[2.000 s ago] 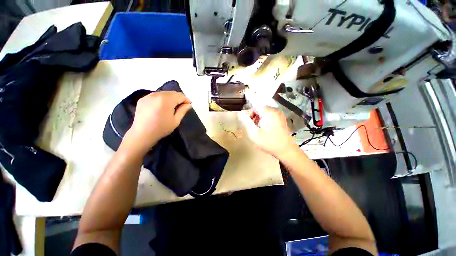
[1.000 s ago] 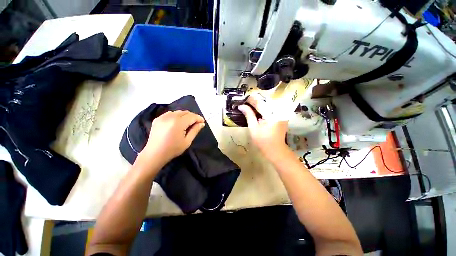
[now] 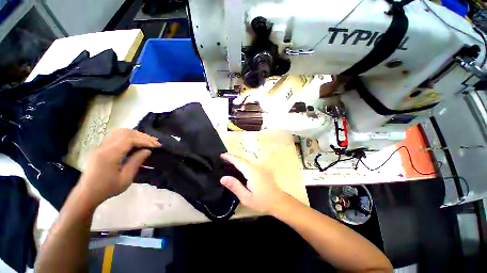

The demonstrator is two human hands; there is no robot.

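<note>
A black fabric pouch [image 3: 181,152] lies on the pale wooden table in front of the sewing machine, with a thin pale curved line along its lower right edge. My left hand [image 3: 120,160] grips the left end of the pouch between thumb and fingers. My right hand [image 3: 251,184] holds its right edge, thumb and fingers around the fabric. The needle area [image 3: 246,114] of the machine is behind the pouch, with no hand at it. The pouch is apart from the needle.
A white sewing machine head [image 3: 342,40] stands at the back right. Red-handled snips [image 3: 341,132] and dark cords lie on its bed. Black bag pieces [image 3: 45,117] are heaped at left. A blue bin [image 3: 170,61] is behind the table. A round clear tub [image 3: 350,203] is below right.
My right hand has left the needle area and come down to the right edge of the pouch. My left hand has moved left to the pouch's left end.
</note>
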